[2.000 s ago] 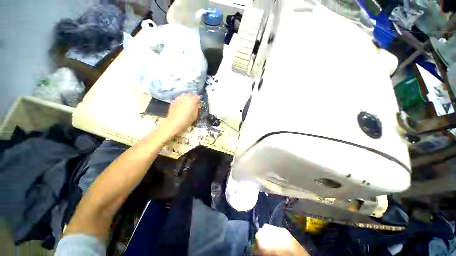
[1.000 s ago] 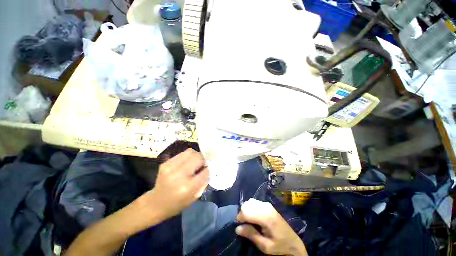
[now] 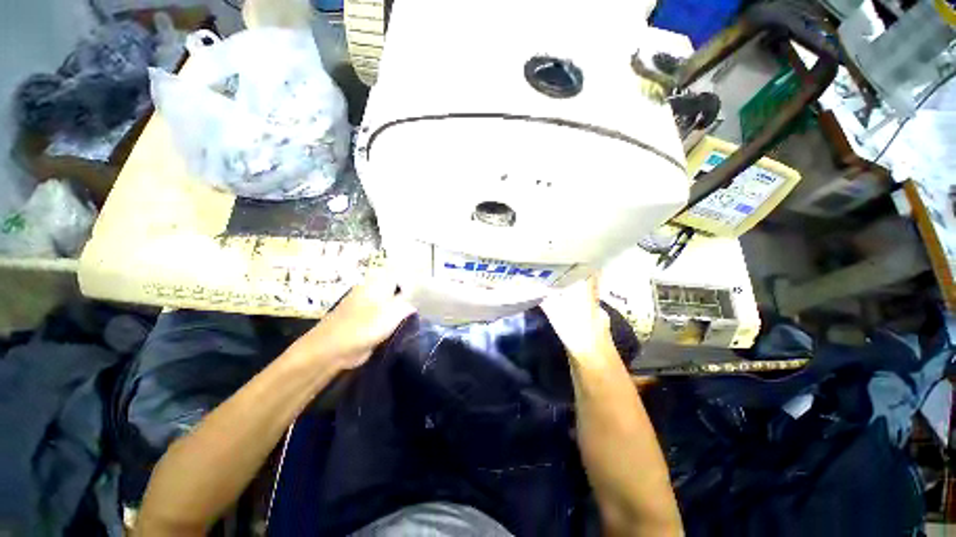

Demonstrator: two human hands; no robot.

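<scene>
A dark navy denim garment [image 3: 451,420] hangs from under the machine head down over my lap, with a bright patch of lamp light at its top. The cream-white sewing machine head [image 3: 524,157] hides the needle area. My left hand [image 3: 367,320] is at the garment's upper left edge beside the head, fingers bent onto the cloth, fingertips partly hidden. My right hand [image 3: 574,313] is at the cloth on the right under the head, its fingertips hidden by the head.
A knotted clear plastic bag [image 3: 267,121] of whitish pieces stands on the cream table [image 3: 157,267] at left. The control panel [image 3: 739,189] and a small compartment tray [image 3: 694,304] are at right. Dark garments lie in heaps at left [image 3: 199,367] and right [image 3: 797,451].
My left hand has moved from beside the bag to the cloth at the head's left. My right hand has moved up to the head's right side. The garment now lies spread between them.
</scene>
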